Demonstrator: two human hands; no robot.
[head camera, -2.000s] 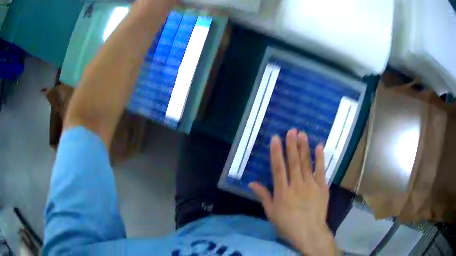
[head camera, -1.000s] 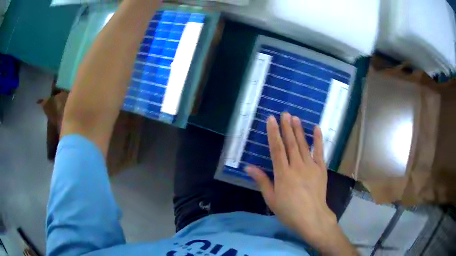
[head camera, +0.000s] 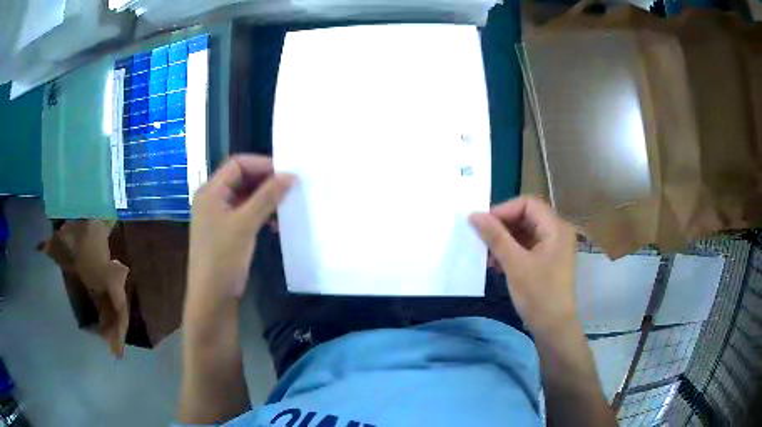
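Note:
A bright-white backsheet (head camera: 380, 150) lies squarely in front of me, with two small dark marks near its right edge. My left hand (head camera: 242, 200) pinches its left edge between thumb and fingers. My right hand (head camera: 525, 250) pinches its right edge, lower down. The sheet hides whatever is under it; no blue cells show there. Whether it rests fully on what is below, I cannot tell.
A blue cell array pile (head camera: 159, 125) lies on a pale-green glassy board (head camera: 79, 150) at left. Cover glass (head camera: 589, 125) lies on brown kraft paper (head camera: 693, 133) at right. Whitish sheets (head camera: 192, 12) line the far edge. A wire rack (head camera: 647, 334) holds white-topped panels at lower right.
The white backsheet now covers the place where the blue panel showed. My right hand has left the cells and grips the sheet's right edge; my left hand has come back from the far side to its left edge.

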